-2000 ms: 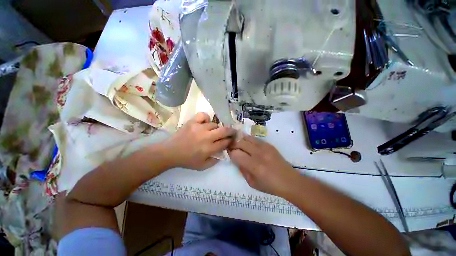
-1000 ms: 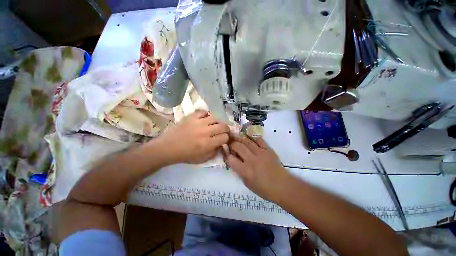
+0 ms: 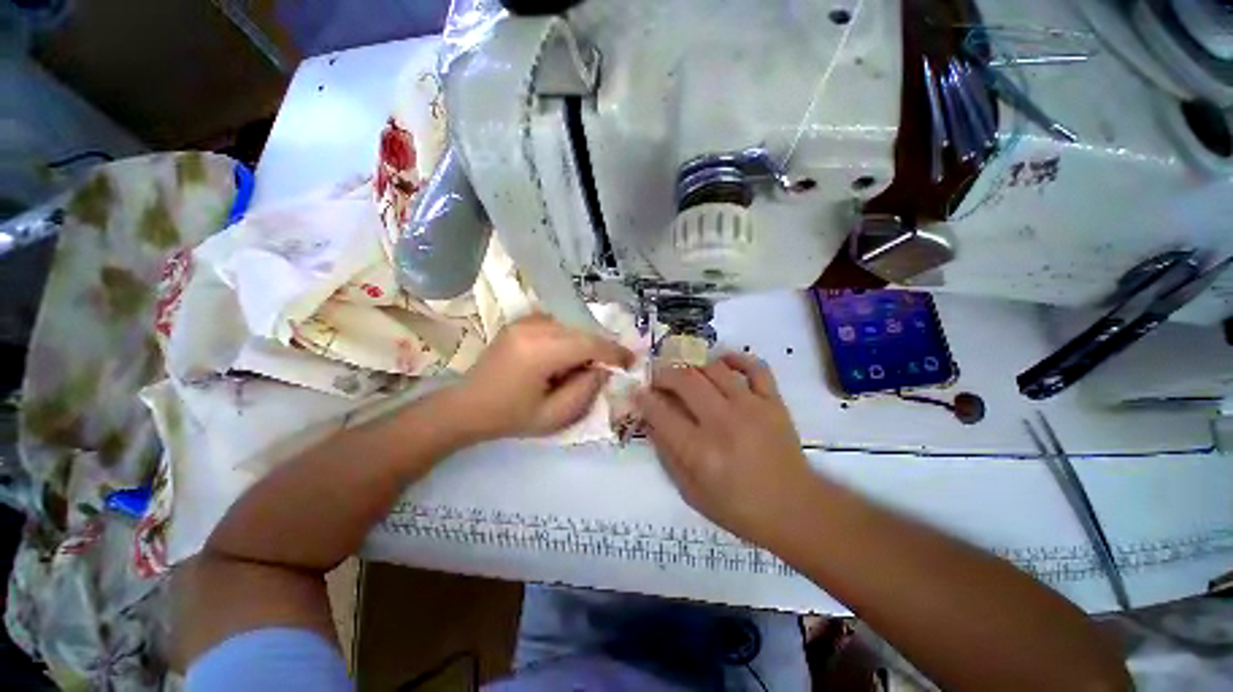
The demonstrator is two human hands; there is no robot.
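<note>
The floral garment piece [image 3: 385, 345], cream with red flowers, lies bunched left of the sewing machine head [image 3: 757, 122] and reaches the needle area. My left hand [image 3: 534, 376] pinches the fabric edge between thumb and fingers, just left of the presser foot [image 3: 663, 314]. My right hand [image 3: 723, 426] is at the fabric edge just right of and in front of the foot, its fingertips touching the cloth. A small part of the fabric shows between my hands. The needle tip is too small to make out.
A lit smartphone [image 3: 886, 341] lies right of the needle. Tweezers [image 3: 1079, 507] lie near the right front edge. Black thread snips [image 3: 1109, 331] rest against the machine. A blotched fabric bundle [image 3: 102, 298] hangs at left. A printed ruler [image 3: 541, 527] runs along the front edge.
The view has shifted a little. My hands have moved slightly apart, showing more fabric between them. My left thumb and fingers now pinch the edge.
</note>
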